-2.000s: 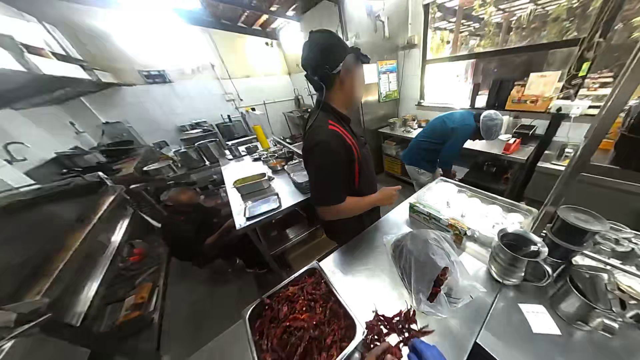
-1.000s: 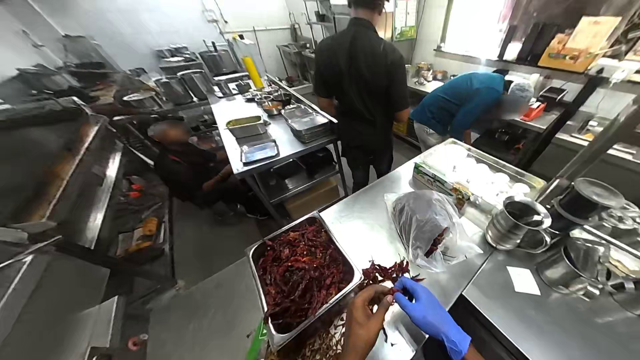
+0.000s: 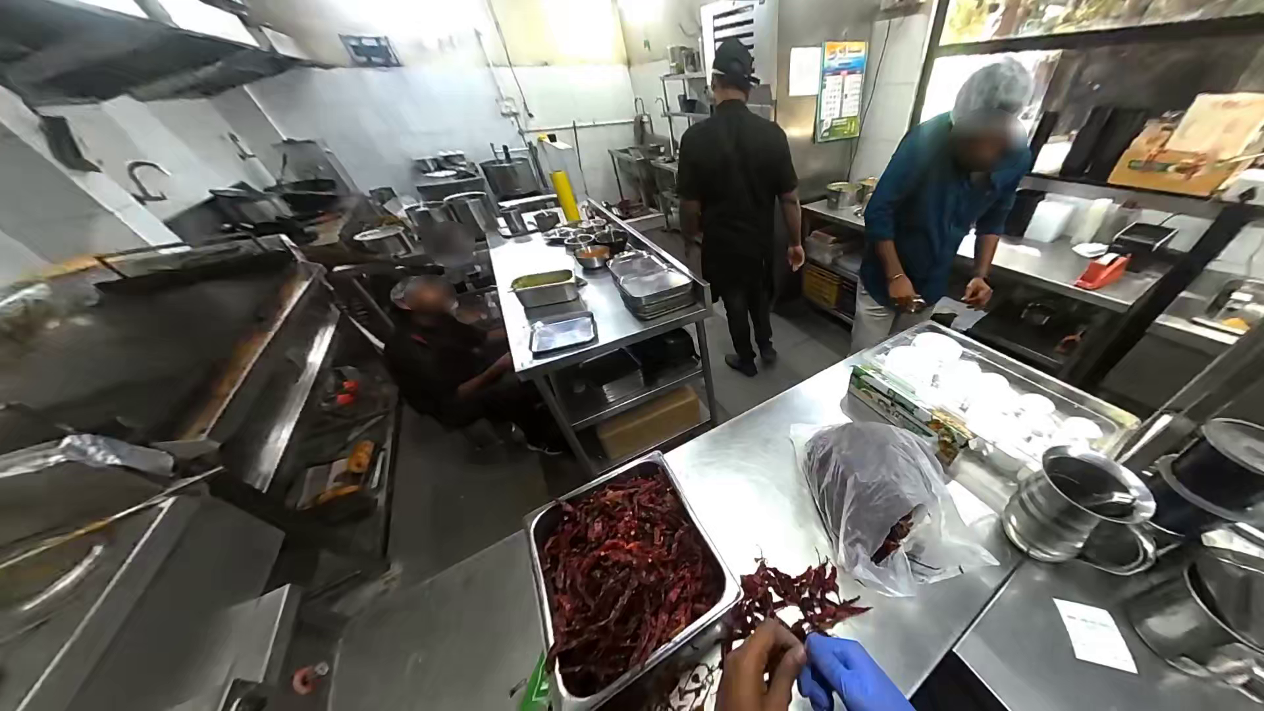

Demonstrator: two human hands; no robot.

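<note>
My bare left hand (image 3: 758,668) and my right hand (image 3: 847,673), in a blue glove, meet at the bottom of the view. Their fingertips are close together; whatever lies between them is too small to make out. Just beyond them is a loose pile of dried red chillies (image 3: 795,596) on the steel table (image 3: 736,479). Left of my hands stands a deep steel pan (image 3: 699,499) heaped with dried red chillies (image 3: 632,583). A clear plastic bag (image 3: 869,484) with some dark red chillies showing at its mouth lies beyond the pile, to the right.
A clear-lidded tray of white items (image 3: 973,390) and a long box (image 3: 904,410) stand behind the bag. Steel jugs (image 3: 1071,504) and a paper slip (image 3: 1094,635) are at right. One person (image 3: 736,188) stands ahead, another (image 3: 943,197) at right; a third (image 3: 444,365) sits low by the middle table (image 3: 617,351).
The person in black has moved farther off, toward the back. The person in blue, bent over before, now stands more upright. My hands stay close together near the chilli pile.
</note>
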